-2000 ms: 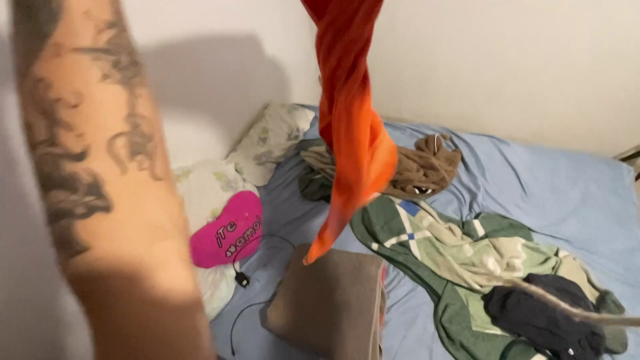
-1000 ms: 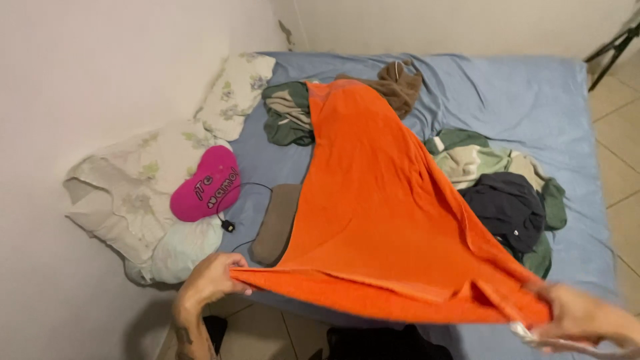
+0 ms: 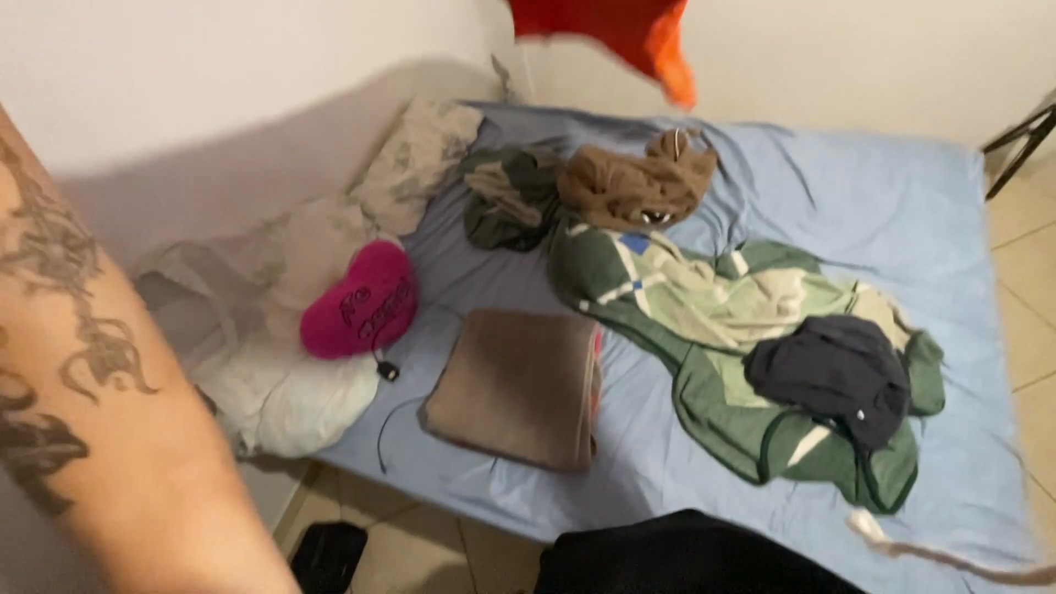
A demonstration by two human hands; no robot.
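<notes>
At the top of the head view, part of an orange cloth (image 3: 610, 37) hangs in the air above the far side of the bed. My raised left forearm, with tattoos, crosses the left side; its hand is outside the frame. My right hand is not visible either, so what holds the cloth is hidden. Below the cloth, a folded brown cloth (image 3: 520, 388) lies on the blue bed sheet (image 3: 858, 190). Right of it are a green patterned cloth (image 3: 709, 297) and a dark garment (image 3: 833, 375) on top of that.
A pink heart-shaped cushion (image 3: 363, 301) with writing leans on pale bedding (image 3: 297, 404), beside a black cable (image 3: 386, 429). A brown garment (image 3: 635, 181) lies at the back. A black object (image 3: 328, 554) is on the tiled floor. A pale cord (image 3: 940, 554) shows at lower right.
The orange cloth, spread low over the bed between both hands one second ago, is now up at the top edge. My left arm has risen and both hands have left the view.
</notes>
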